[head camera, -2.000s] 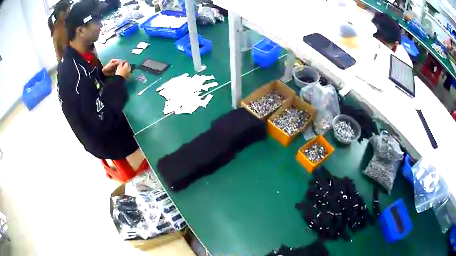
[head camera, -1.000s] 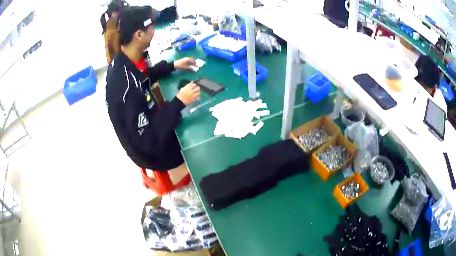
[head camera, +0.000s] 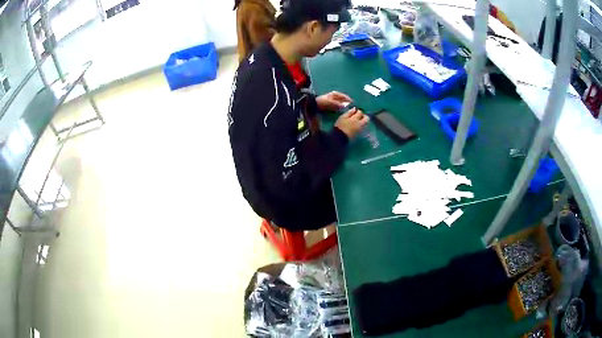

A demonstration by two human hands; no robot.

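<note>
Neither of my hands is in view. Nearest in front of me, the long row of stacked black straps (head camera: 429, 295) lies on the green bench (head camera: 369, 254) at the lower right. Two yellow-orange parts boxes (head camera: 533, 288) with silver bits stand at its right end, and a third is cut off by the bottom edge. A spread pile of white cards (head camera: 430, 193) lies beyond the straps. Clear bowls and bags (head camera: 569, 264) with parts are at the right edge, partly cut off.
A seated coworker (head camera: 277, 145) handles a small item at the bench's left edge. A carton of plastic-wrapped goods (head camera: 297, 300) is on the floor. Blue trays (head camera: 422, 69) and upright shelf posts (head camera: 472, 86) stand on the bench. A blue bin (head camera: 191, 65) is on the floor behind.
The view has swung left, so the bench things sit further right. The black heap and blue parts bin at the near right have left the picture. The coworker's hands have come together.
</note>
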